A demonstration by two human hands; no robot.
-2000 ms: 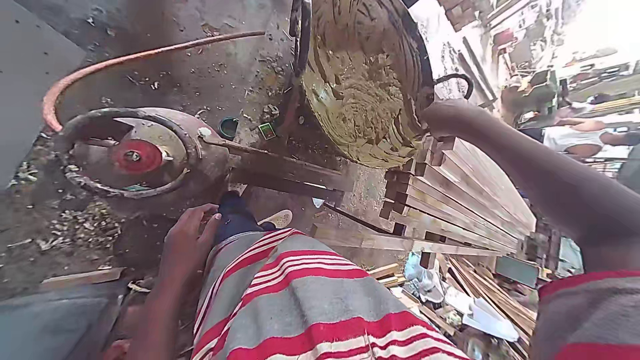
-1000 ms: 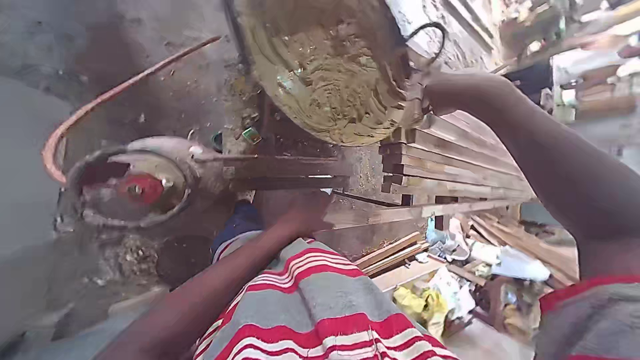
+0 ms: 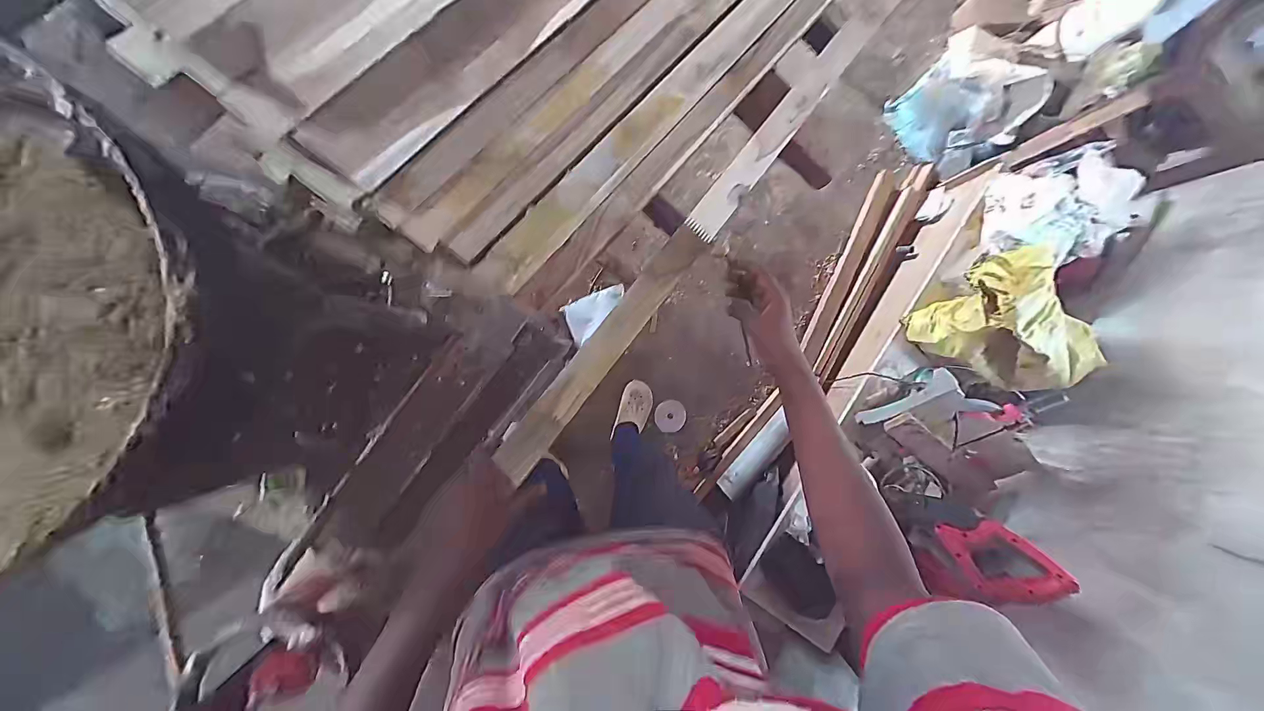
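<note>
My left hand (image 3: pixel 479 504), blurred, is at the lower end of a long narrow wooden board (image 3: pixel 602 346); whether its fingers close on it is unclear. That board slants up to the right, with a pale, tooth-edged patch partway along. My right hand (image 3: pixel 760 304) is just right of the board, fingers partly curled and apart, with nothing plainly held. At the far left stands a large round pan (image 3: pixel 168 296) holding a tan, paste-like mass (image 3: pixel 74 336); neither hand touches it.
Slatted planks (image 3: pixel 553 128) fill the upper middle. Loose timber strips (image 3: pixel 859 267) lie right of my right hand, beside a yellow plastic bag (image 3: pixel 1017 321) and other litter. A red plastic frame (image 3: pixel 997 563) is at the lower right. A small pale disc (image 3: pixel 671 416) lies near my foot.
My right hand, earlier at the pan's rim and handle, is off the pan and beside the board. My left hand is now at the board's lower end. The view has swung strongly to the right.
</note>
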